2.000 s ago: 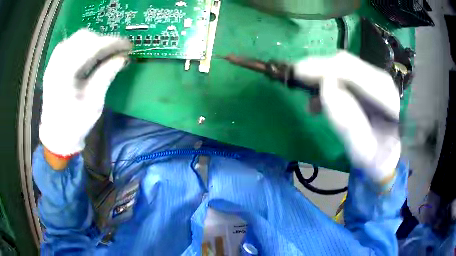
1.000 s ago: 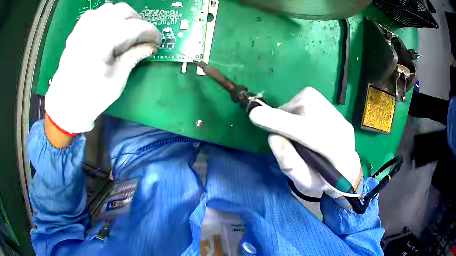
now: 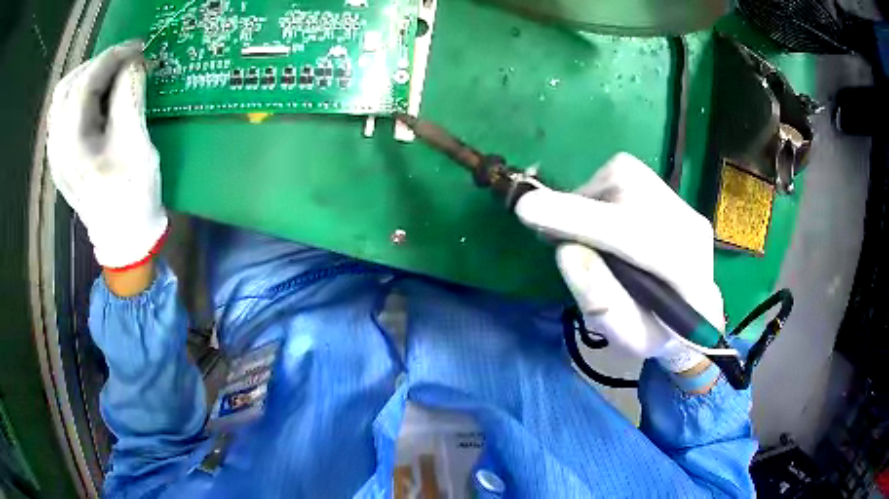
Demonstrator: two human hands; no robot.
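The green circuit board [image 3: 283,58] lies at the top left on the green mat, its right edge on a pale notched support plate [image 3: 417,68]. A small yellow lump [image 3: 257,117] shows at its lower edge. My gloved right hand [image 3: 629,258] is closed on the black handle of the soldering iron [image 3: 487,171]. The iron's tip is at the board's lower right corner. My gloved left hand [image 3: 109,151] is at the board's left edge, fingertips pinched together. A thin strand of solder wire [image 3: 168,29] runs up and right from its fingertips over the board.
A large round translucent hood [image 3: 624,12] is at the top edge. A black strip [image 3: 677,112] lies left of the dark iron stand [image 3: 751,102], with a yellow sponge [image 3: 744,207] in front. Metal rails [image 3: 49,214] run along the left. A black cord loops below my right hand.
My left hand has moved left off the board, uncovering its row of black parts. My right hand came in from the right, and the iron's tip now stands at the board's lower right corner.
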